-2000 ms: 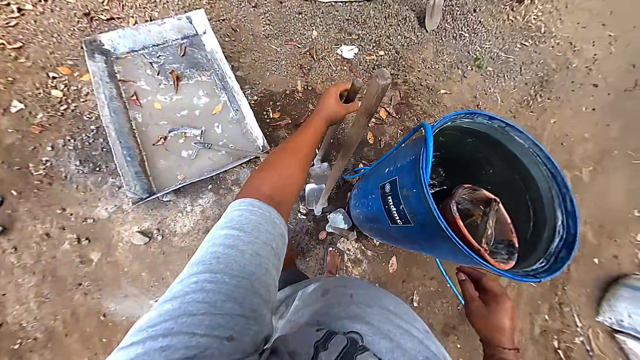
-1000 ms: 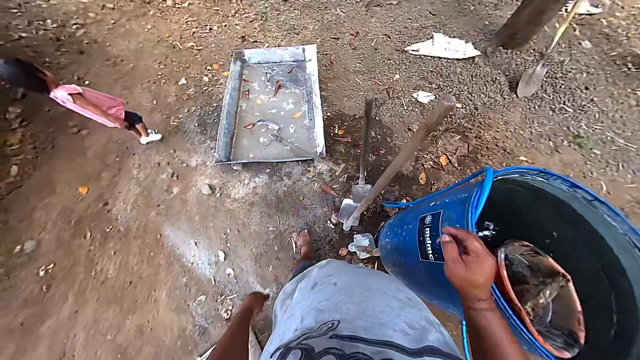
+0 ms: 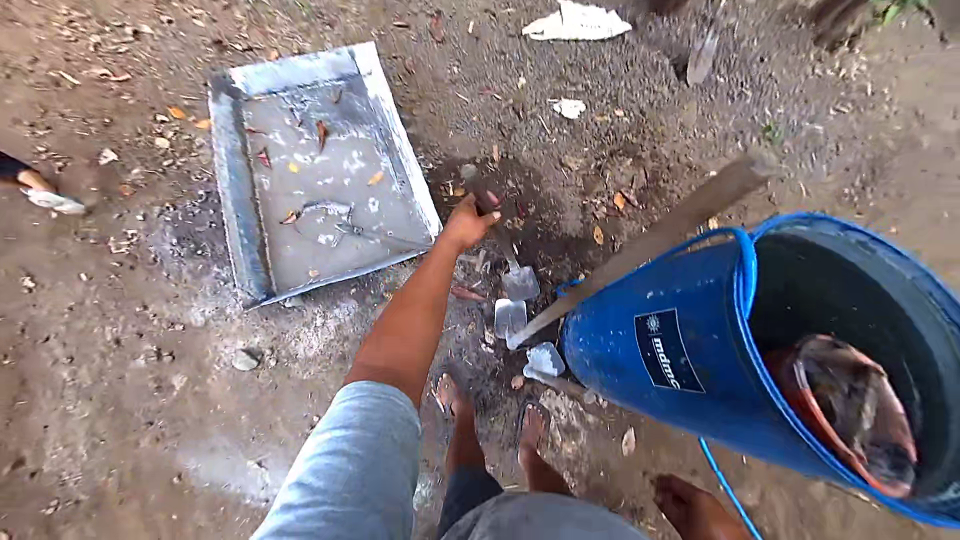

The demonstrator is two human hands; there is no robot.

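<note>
My left hand (image 3: 471, 223), arm stretched forward, is closed around the upper part of a short wooden-handled tool with a flat metal blade (image 3: 520, 283). Beside it, a long wooden handle (image 3: 652, 244) slants up from a second blade (image 3: 511, 318). A third flat-bladed tool (image 3: 545, 360) lies on the ground by the blue plastic barrel (image 3: 637, 330). Inside the barrel's open mouth is a reddish container (image 3: 862, 405) with murky contents. My right hand (image 3: 697, 510) is low beside the barrel, near a blue cord (image 3: 727, 484); its grip is unclear.
A shallow metal tray (image 3: 247, 195) holding grey liquid and leaves sits at upper left. Another person's foot (image 3: 56, 201) shows at the left edge. White scraps (image 3: 576, 21) and a blurred shovel blade (image 3: 702, 56) are at the top. My sandaled feet stand near the blades.
My left hand has moved forward from the bottom of the view and taken hold of the short handle. My right hand has left the barrel's side. The other person is now mostly out of view.
</note>
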